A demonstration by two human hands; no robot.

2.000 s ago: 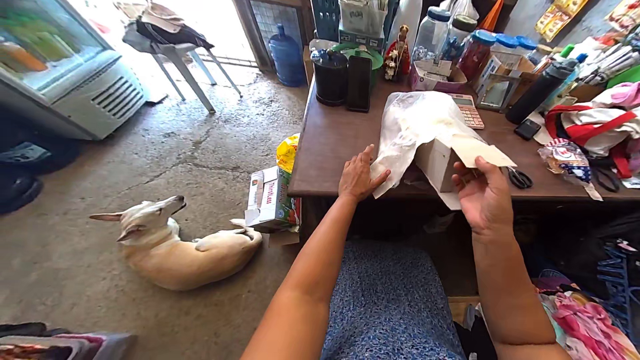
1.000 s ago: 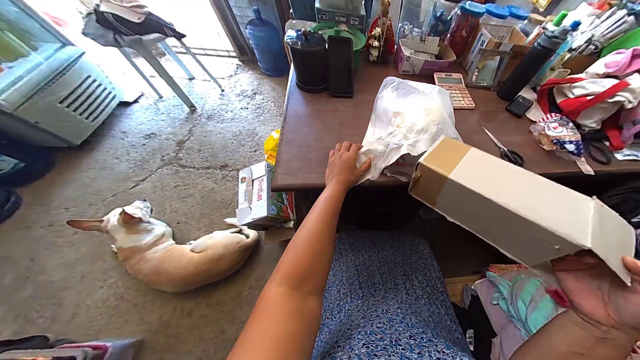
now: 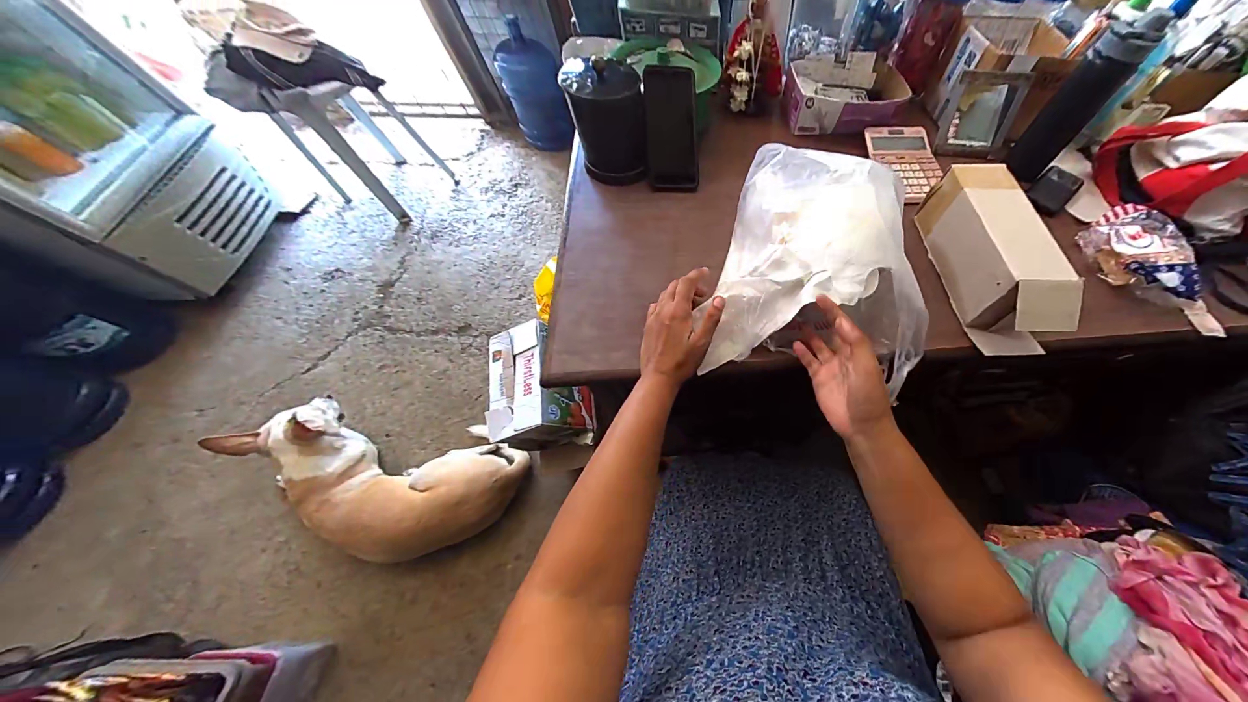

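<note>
A translucent white plastic bag (image 3: 829, 224) with pale contents lies at the front edge of the brown table (image 3: 624, 263). My left hand (image 3: 680, 327) grips the bag's left edge between thumb and fingers. At the bag's front opening, my right hand (image 3: 843, 370) has its fingers apart, the fingertips at or near the plastic; whether they touch it cannot be told. To the right of the bag rests a long cardboard box (image 3: 999, 244), with an end flap hanging at the table's front edge. A pink calculator (image 3: 905, 161) lies behind the bag and box.
A black canister (image 3: 603, 122) and an upright phone (image 3: 671, 127) stand at the back left. A black bottle (image 3: 1087, 97), a dark small device (image 3: 1054, 190) and a patterned plastic packet (image 3: 1146, 253) are on the right. On the floor, a dog (image 3: 400, 497) lies left of a printed carton (image 3: 522, 380).
The cardboard box, held in my right hand a second ago, now rests on the table. My right hand has moved left to the bag's front. My left hand stays at the bag.
</note>
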